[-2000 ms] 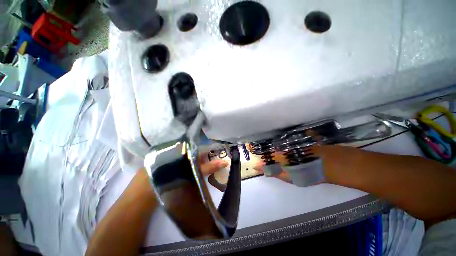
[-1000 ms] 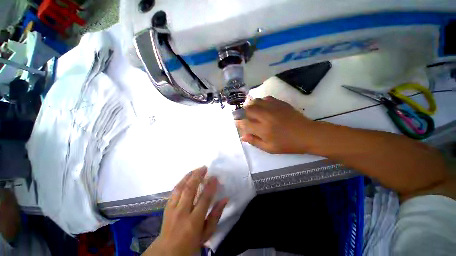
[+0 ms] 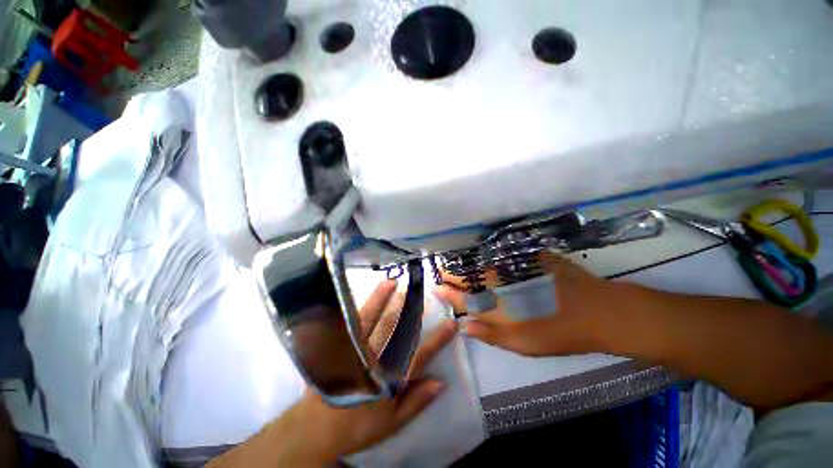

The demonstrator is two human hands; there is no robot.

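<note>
The white sewing machine head fills the upper view, with the shiny curved metal guard at its left end. A white cloth piece lies under the needle area and hangs over the front edge. My left hand rests on the cloth, fingers spread towards the needle, partly hidden behind the guard. My right hand is at the right of the needle, fingertips at the cloth's edge, partly covered by the tension assembly. The needle itself is hidden.
A stack of white cut pieces lies left. Scissors with yellow and green handles lie right of the machine. The ribbed table edge runs in front, with a blue basket below. A red stool stands at the far left.
The view has moved in over the machine head, hiding the phone. My left hand has moved from the table's front edge up towards the needle. My right hand stays by the needle.
</note>
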